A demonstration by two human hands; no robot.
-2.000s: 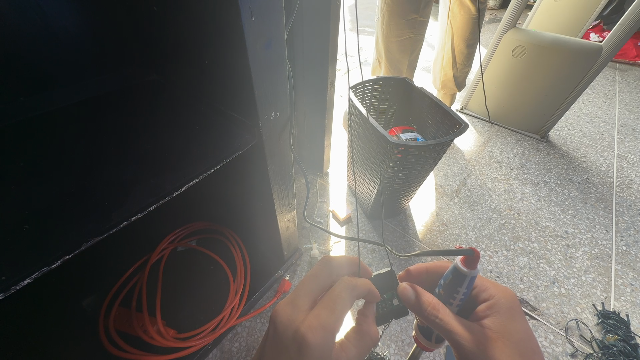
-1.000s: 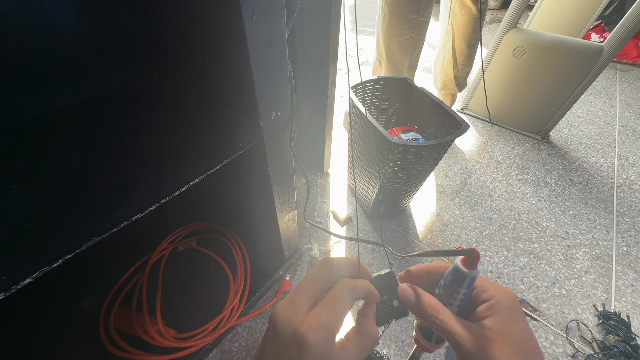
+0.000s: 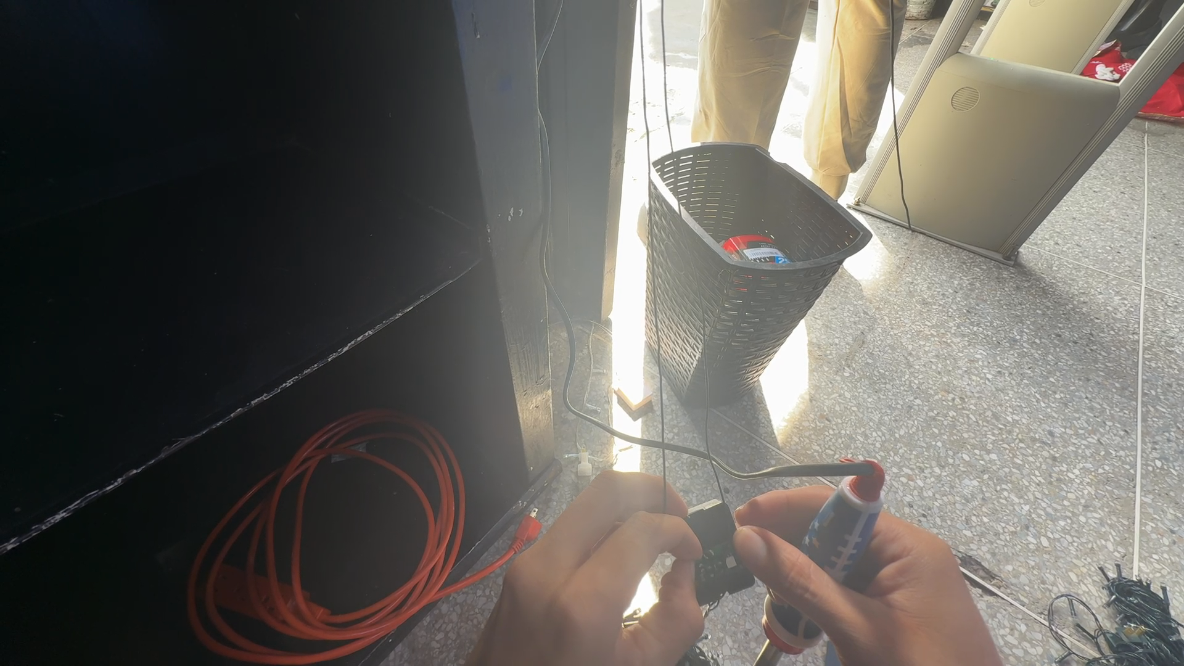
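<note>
Between my two hands is a small dark electronic module (image 3: 720, 553), with thin black wires running up from it. My left hand (image 3: 592, 583) pinches its left side between thumb and fingers. At its right edge are the thumb and index finger of my right hand (image 3: 869, 583). That hand also holds a soldering iron (image 3: 837, 536) with a blue, white and red handle across the palm; its metal shaft points down and is partly cut off by the frame. A black cord (image 3: 610, 427) runs from the red top of the handle toward the doorframe.
A coiled orange extension cord (image 3: 444, 518) lies by the dark shelving (image 3: 277, 384) on the left. Ahead stands a black plastic basket (image 3: 740, 305) with a red item inside. Behind it are a person's legs (image 3: 749, 74) and a beige panel (image 3: 999, 148). Dark tangled string lights (image 3: 1138, 610) lie at right.
</note>
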